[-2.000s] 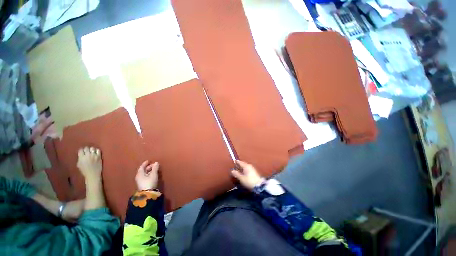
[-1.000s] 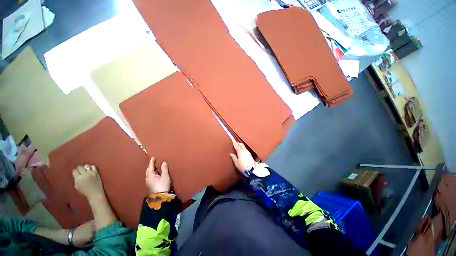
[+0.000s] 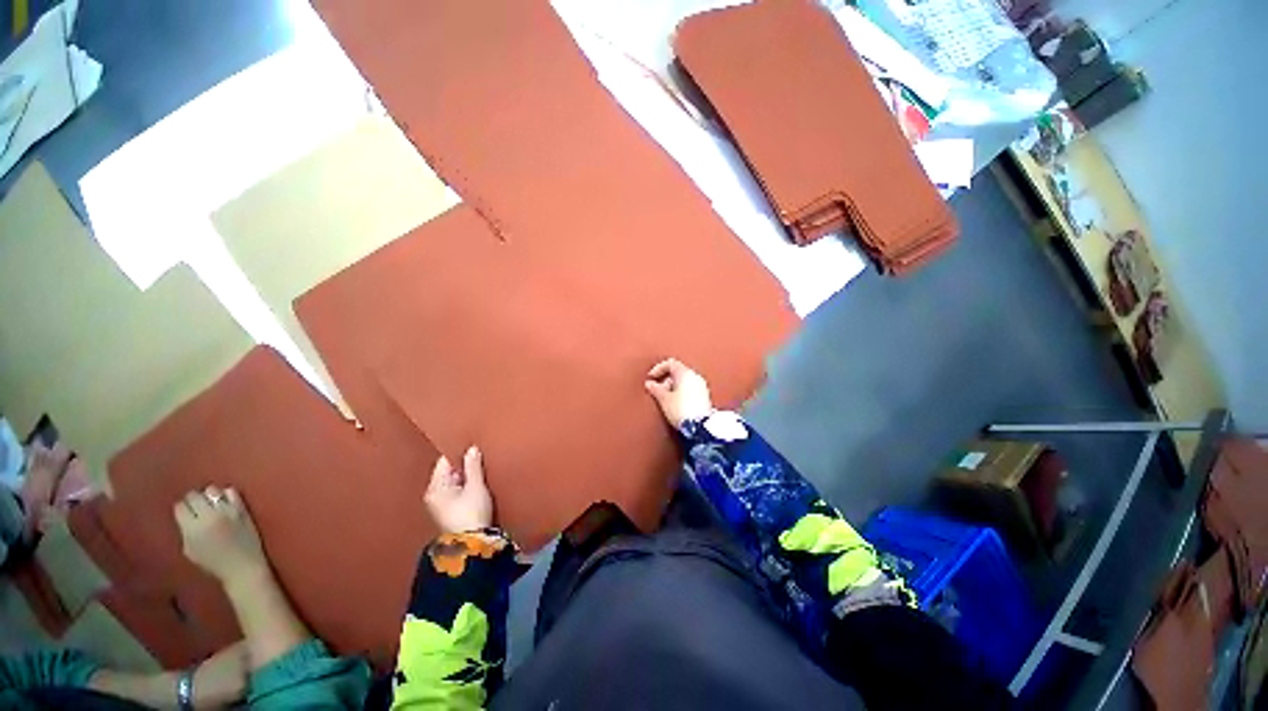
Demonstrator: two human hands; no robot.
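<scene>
A large rust-brown panel (image 3: 487, 347) lies in front of me between a left brown panel (image 3: 264, 445) and a long right panel (image 3: 556, 153). Its right side meets or overlaps the long panel; the seam is hard to see near my hand. My left hand (image 3: 459, 493) is at its near left edge, thumb and fingers around the edge. My right hand (image 3: 677, 392) is at its right side, fingertips pinched at the surface; the exact edge is hidden. A neat stack of notched brown panels (image 3: 821, 125) lies at upper right.
Beige panels (image 3: 125, 306) and white sheets (image 3: 181, 167) lie beyond. A co-worker's hand (image 3: 223, 535), green-sleeved, rests on the left panel. Papers and a plastic bag (image 3: 973, 70) are at upper right. A blue bin (image 3: 960, 583), cardboard box (image 3: 1001, 479) and metal frame (image 3: 1112, 556) stand lower right.
The view has shifted right. The white gap between the middle and right panels has closed near my right hand, and the middle panel now meets or overlaps the right one.
</scene>
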